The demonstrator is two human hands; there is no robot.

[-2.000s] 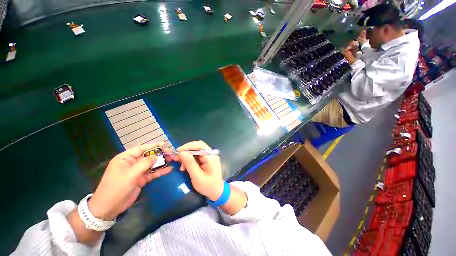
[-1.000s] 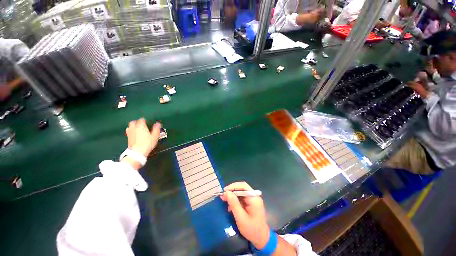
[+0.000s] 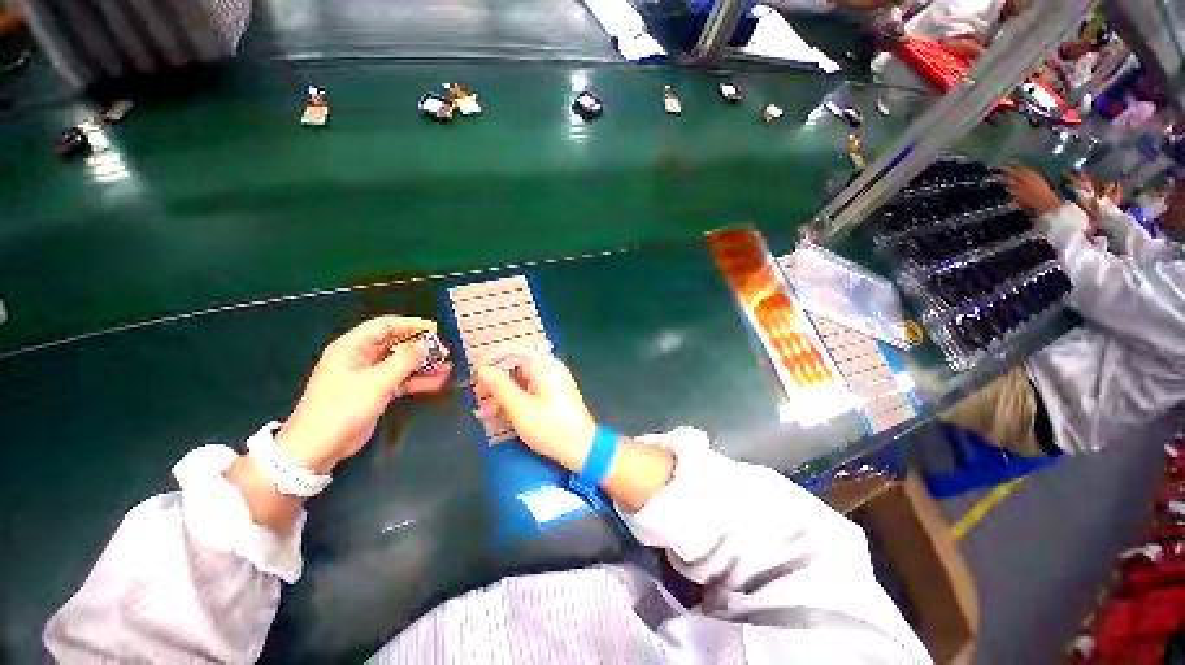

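Note:
My left hand (image 3: 357, 390) holds a small electronic module (image 3: 432, 351) between thumb and fingers, above the bench just left of the beige die-cut adhesive sheet. My right hand (image 3: 539, 405) is over the lower right part of the adhesive sheet (image 3: 499, 309), fingertips pinched close to the module. The slim pen-shaped tool (image 3: 465, 378) shows only as a thin pale tip at the right fingertips; the rest is hidden by the hand. The sheet lies on a blue liner (image 3: 516, 470) that reaches below it.
Scattered modules (image 3: 587, 104) lie on the green conveyor beyond the bench. To the right are an orange-amber sheet (image 3: 777, 318), a clear bag (image 3: 851, 296), a second beige sheet (image 3: 868, 370), a black tray (image 3: 981, 266), a metal post, a cardboard box (image 3: 929, 559) and a person's hands.
My left hand has come back from the conveyor edge and now holds a module in front of me. My right hand has moved up the sheet towards it. The camera view has shifted.

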